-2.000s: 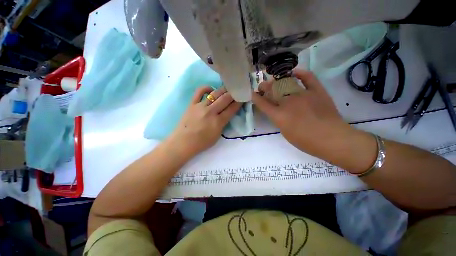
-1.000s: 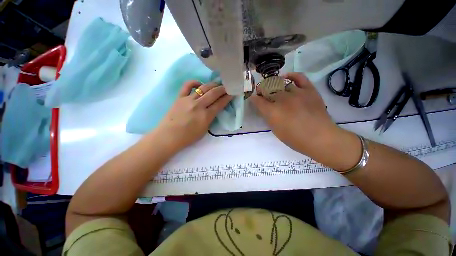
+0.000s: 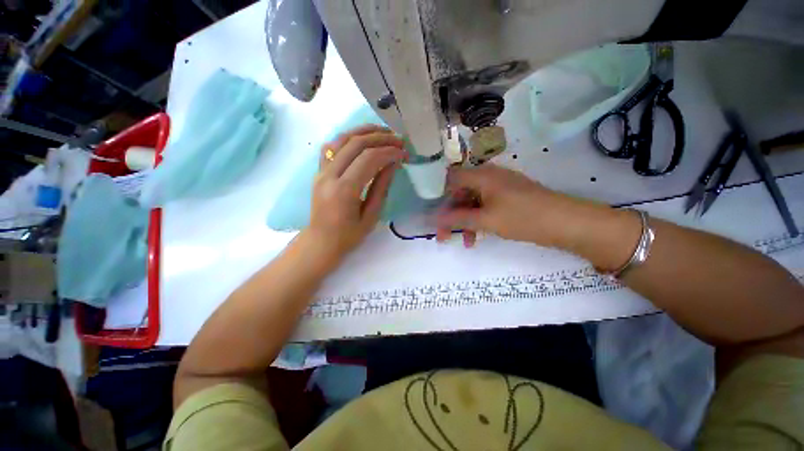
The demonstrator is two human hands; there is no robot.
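The sheer aqua fabric piece (image 3: 295,195) lies on the table, partly under my left hand, and runs under the head of the off-white sewing machine (image 3: 401,62). A paler edge of it shows below the needle area. My left hand (image 3: 353,181) rests at the fabric left of the needle, fingers bent; its grip is hidden. My right hand (image 3: 489,207) is right of and below the needle, slightly blurred, fingers curled near the fabric's edge. I cannot tell whether it holds the edge. The tension dial (image 3: 482,113) is above my right hand.
Fabric shears (image 3: 659,132), dark snips (image 3: 716,174) and a thin pointed tool (image 3: 765,181) lie at right. A pale green loop (image 3: 577,110) lies behind. A measuring tape (image 3: 476,291) runs along the front. Aqua heaps (image 3: 216,132) and a red basket (image 3: 154,264) are at left.
My right hand has moved off the tension dial's knob, down towards the front. My left hand's fingers have lifted and bent near the machine head. The camera view has shifted a little.
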